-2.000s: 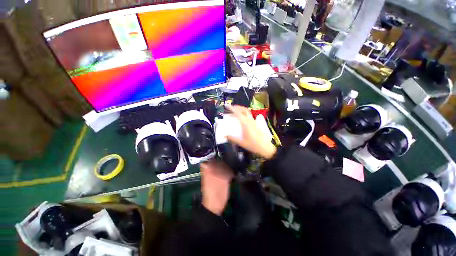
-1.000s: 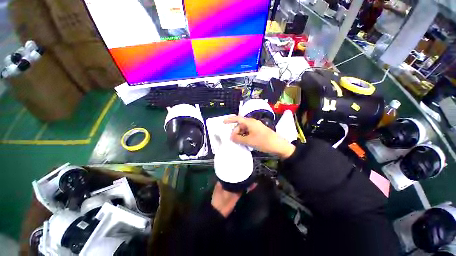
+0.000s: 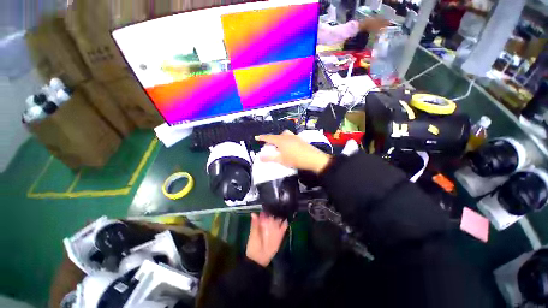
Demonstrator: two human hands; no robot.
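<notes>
A white and black PTZ dome camera point(image 3: 277, 191) is at the bench's front edge, its black ball towards me. My right hand point(image 3: 293, 153) lies over its white top, fingers pointing left. My left hand point(image 3: 265, 238) is below the bench edge with its fingertips at the underside of the black ball; whether it grips anything is hidden. A second dome camera point(image 3: 231, 175) stands just left of it. A third camera point(image 3: 316, 142) is partly hidden behind my right hand and sleeve.
A monitor point(image 3: 273, 67) shows coloured quarters, with a keyboard point(image 3: 239, 132) below. A yellow tape roll point(image 3: 178, 185) lies left. An open carton point(image 3: 208, 268) of cameras is at lower left. A black bag point(image 3: 414, 129), pink note point(image 3: 474, 224) and more cameras point(image 3: 521, 190) are right.
The held camera was tipped with its white hood towards me; now its black ball faces me, near the bench edge. My right hand has stayed on its white part. The monitor's upper-left picture has changed.
</notes>
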